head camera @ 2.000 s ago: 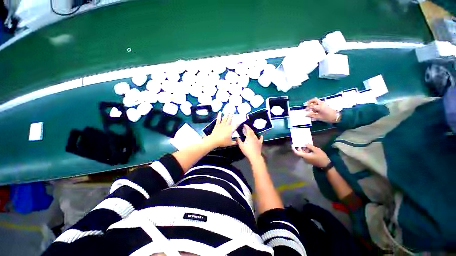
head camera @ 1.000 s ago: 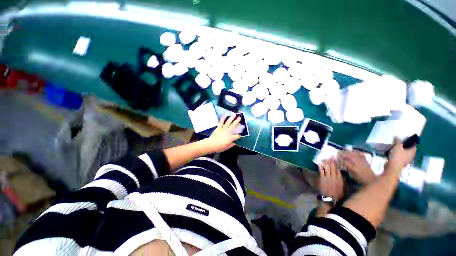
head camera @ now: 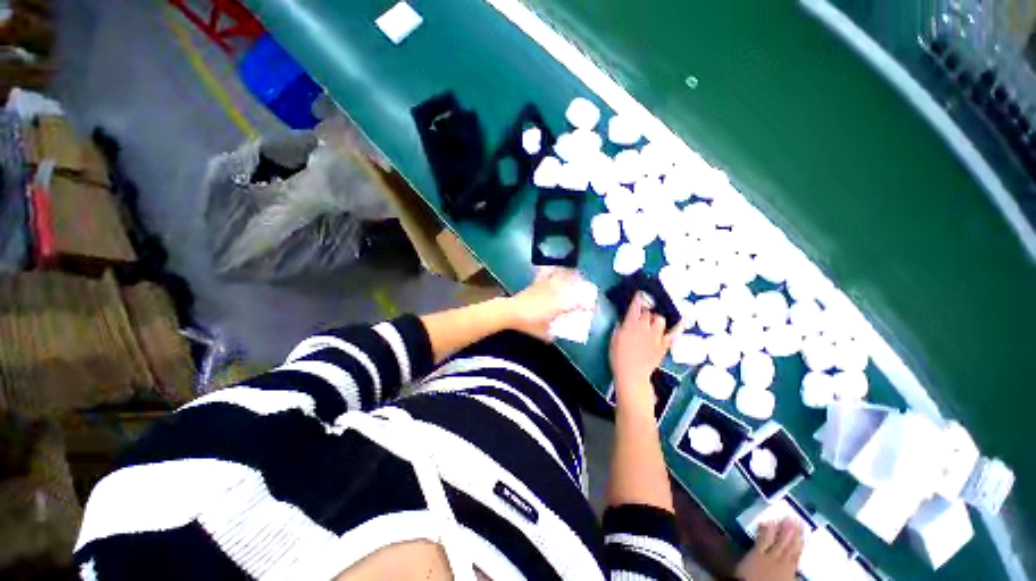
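Note:
My left hand (head camera: 545,302) holds a small white box piece (head camera: 575,313) at the bench's front edge. My right hand (head camera: 640,343) has its fingertips on a black insert tray (head camera: 657,297) beside the loose white products; the fingers hide part of it. A black-lined box (head camera: 661,395) is partly hidden under my right forearm. Filled boxes (head camera: 707,438) with white centres stand to its right. Loose white products (head camera: 682,238) spread across the green bench (head camera: 477,62).
Black inserts (head camera: 454,159) lie left of the products. White boxes (head camera: 897,465) are stacked at the right. Another person's hand (head camera: 775,552) rests on white boxes at bottom right. A plastic-lined bag (head camera: 301,210) and brown cardboard (head camera: 85,329) are on the floor at left.
The view has turned left. My right hand has come back from the white boxes at the right to the black insert. My left hand now holds a white piece.

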